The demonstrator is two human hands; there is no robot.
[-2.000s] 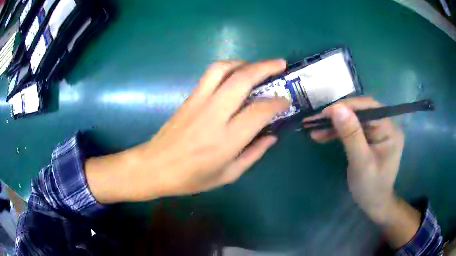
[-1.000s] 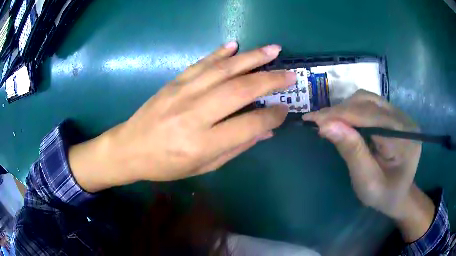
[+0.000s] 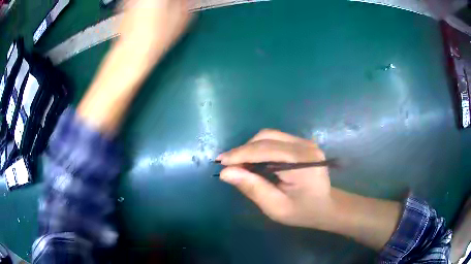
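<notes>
My right hand (image 3: 284, 178) holds black tweezers (image 3: 304, 165) between thumb and fingers, low over the green bench surface, right of the middle. Their two dark tips stick out a little past the fingertips and look slightly apart. My left hand (image 3: 155, 18) is at the top edge, blurred and cut off by the picture's rim. Its fingers do not show, so I cannot tell if it holds anything. No phone housing lies between or under my hands.
A pile of black phone units (image 3: 26, 100) with white rectangles stands at the left. A pale curved strip (image 3: 85, 41) runs along the far side. A single unit (image 3: 50, 20) lies beyond it at upper left. A dark object with a white end (image 3: 465, 109) is at the right edge.
My left hand has left the phone housing and moved far up and away. The housing is out of view. My right hand has moved left with the tweezers. The view has shifted.
</notes>
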